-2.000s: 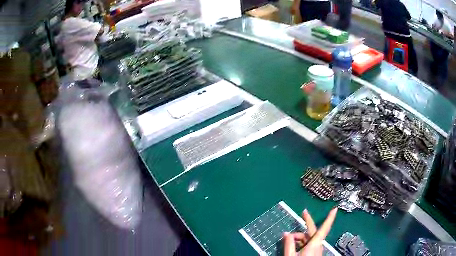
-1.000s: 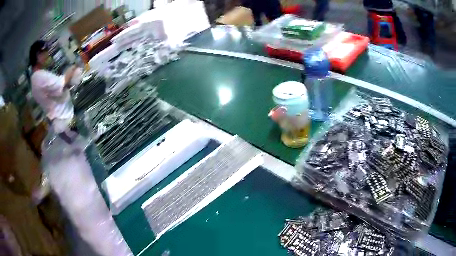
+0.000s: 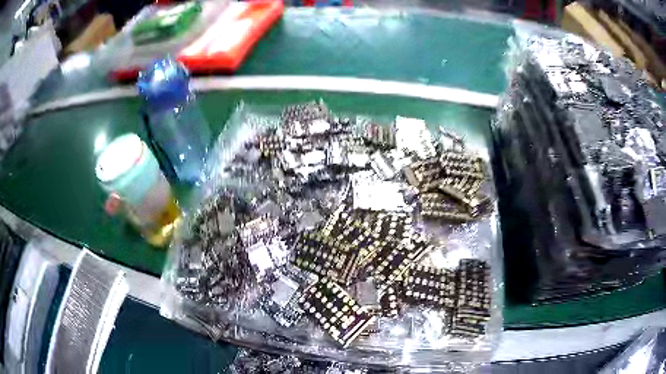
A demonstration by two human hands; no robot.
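A large clear tray (image 3: 478, 350) heaped with small dark circuit boards (image 3: 336, 310) lies in the middle of the view. Several boards show rows of gold pads, others look silver or grey. Part of a loose heap of boards (image 3: 274, 361) shows below the tray, cut off by the bottom edge. Neither of my hands is in view.
A lidded drink jar (image 3: 128, 172) and a blue-capped bottle (image 3: 175, 120) stand left of the tray. A stack of full board trays (image 3: 584, 153) is at the right. Grey gridded sheets (image 3: 84, 314) lie at lower left. A red tray (image 3: 234, 36) is at the back.
The view has swung right and closer to the full tray. My hand, seen at the sticker sheet two seconds ago, is out of the picture. The stacked trays at right have come into view.
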